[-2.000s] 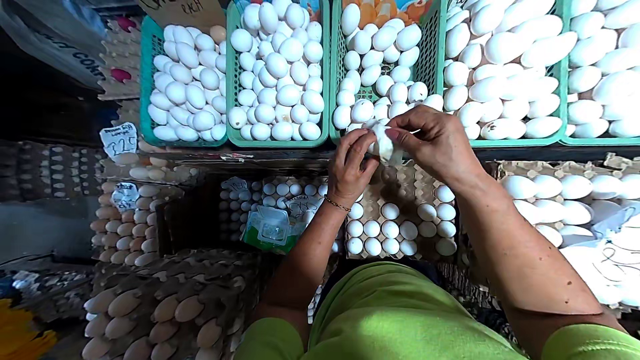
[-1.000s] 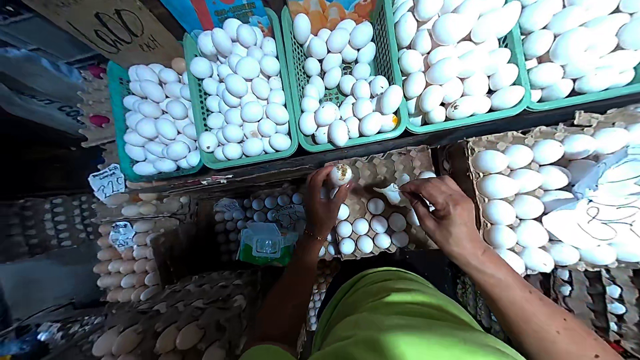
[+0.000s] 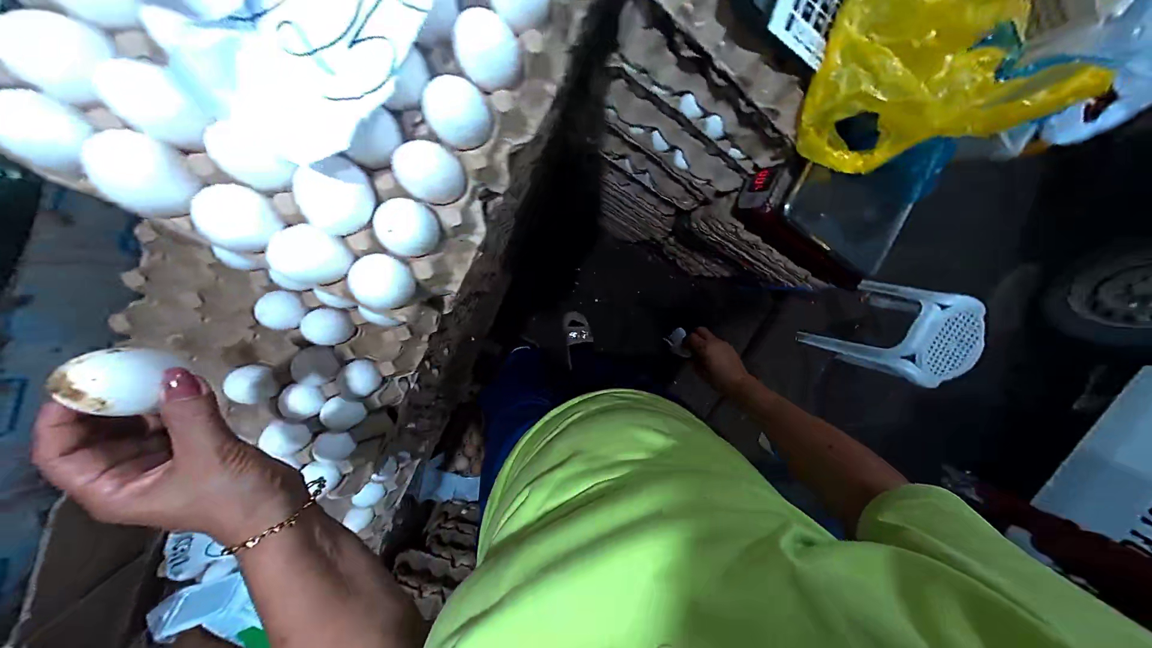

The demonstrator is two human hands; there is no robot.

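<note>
My left hand [image 3: 171,459] holds a white egg [image 3: 130,382] with a brown smear on one end, gripped between thumb and fingers. Beside it, white eggs [image 3: 342,412] sit in cardboard egg trays [image 3: 193,297] at the left. My right hand [image 3: 717,357] hangs low over the dark floor, far from the trays, with a small crumpled white wipe or tissue [image 3: 679,340] at its fingertips.
A white plastic stool [image 3: 949,342] stands on the floor at the right. Stacked egg trays [image 3: 648,153], a scale [image 3: 846,211] and a yellow plastic bag [image 3: 900,81] are at the top. A written paper sign [image 3: 270,81] lies over the larger eggs.
The view has swung strongly to the right. My right hand has moved away from the trays with the white piece. One second ago my left hand held the smeared egg, and it still does.
</note>
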